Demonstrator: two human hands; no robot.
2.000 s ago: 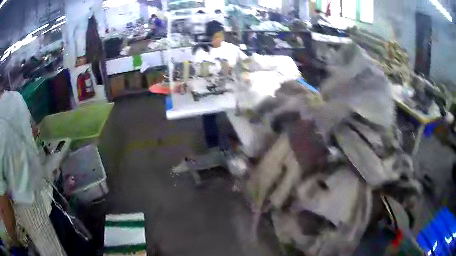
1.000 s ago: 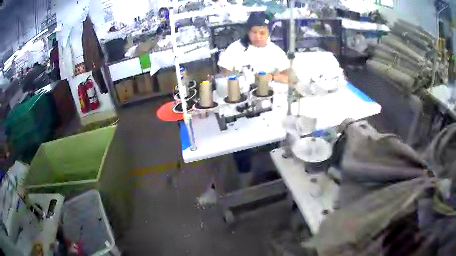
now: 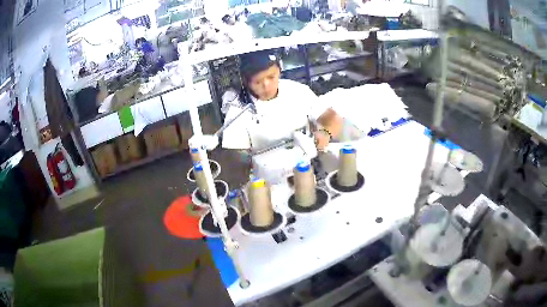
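Neither of my hands is in the picture. Nearest in front is a white machine table (image 3: pixel 324 237) with blue edges. Tan thread cones with blue or yellow tops (image 3: pixel 261 204) stand upright on dark round discs at its near side. A pale sewing machine head (image 3: pixel 279 160) is behind the cones. A seated person in white (image 3: pixel 270 114) looks down, with a hand (image 3: pixel 322 139) beside the machine. At the lower right, pale round thread discs (image 3: pixel 469 282) stand by a blurred grey machine (image 3: pixel 510 249).
A green bin (image 3: pixel 60 270) is at the lower left. A red-orange round thing (image 3: pixel 183 217) is beside the table. A fire extinguisher (image 3: pixel 60 171) stands at left. White poles (image 3: pixel 201 129) rise from the table. Cloth heaps (image 3: pixel 474 78) lie at upper right.
The view has come closer to the white machine table, and its cones look larger. The grey-brown cloth on the right has left the picture. The person's head is tilted further down.
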